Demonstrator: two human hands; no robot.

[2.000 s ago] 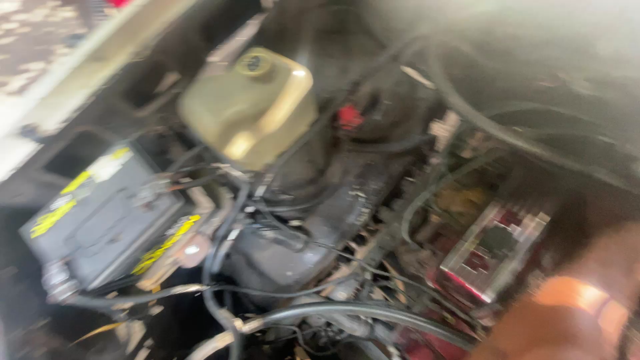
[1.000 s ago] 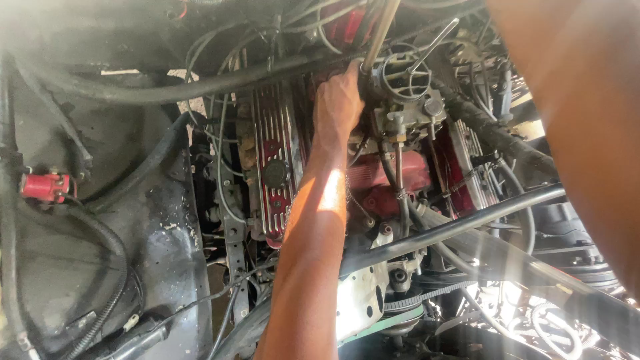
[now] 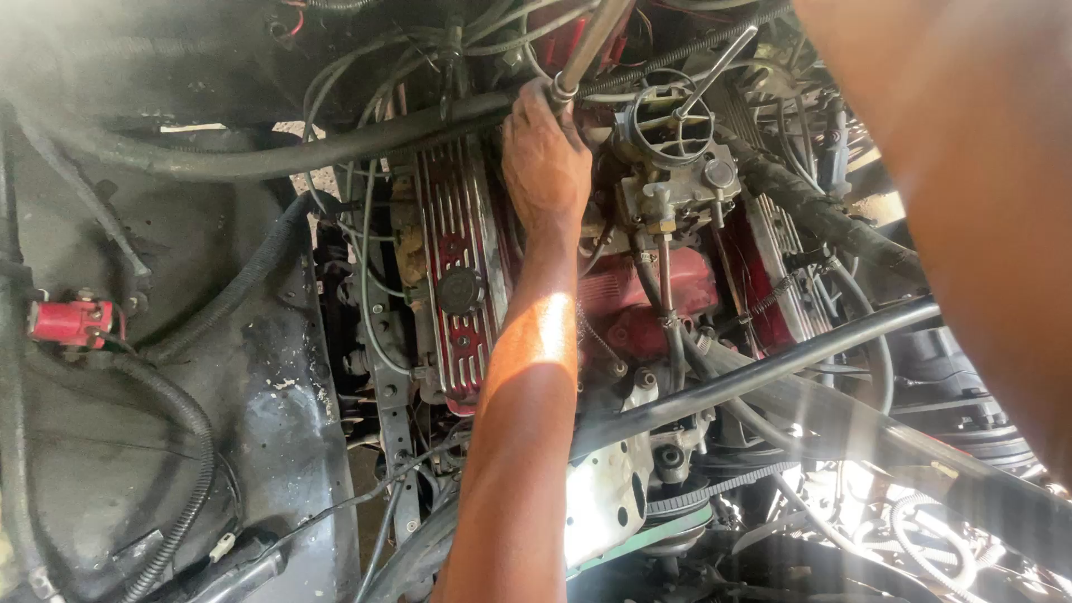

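My left hand (image 3: 546, 163) reaches into the engine bay, its fingers closed around the lower end of a metal bar (image 3: 593, 46) with a collar-like fitting. What lies beneath the fingers is hidden. The bar runs out past the top edge. To the right of the hand sits an open-topped carburetor (image 3: 672, 126) with a thin upright stud. A red finned valve cover (image 3: 456, 276) with a black cap lies to its left. My right arm crosses the right edge close up, and its hand is out of view.
A thick black hose (image 3: 251, 163) crosses at upper left. A black diagonal tube (image 3: 770, 364) spans the front of the engine above a belt (image 3: 720, 490). A red electrical part (image 3: 71, 322) is fixed to the dark inner fender (image 3: 243, 352). Loose wires hang at lower right.
The view has swung from the battery and plastic reservoir side to the engine's middle. Since one second ago, my left hand has stayed at the lower end of the bar.
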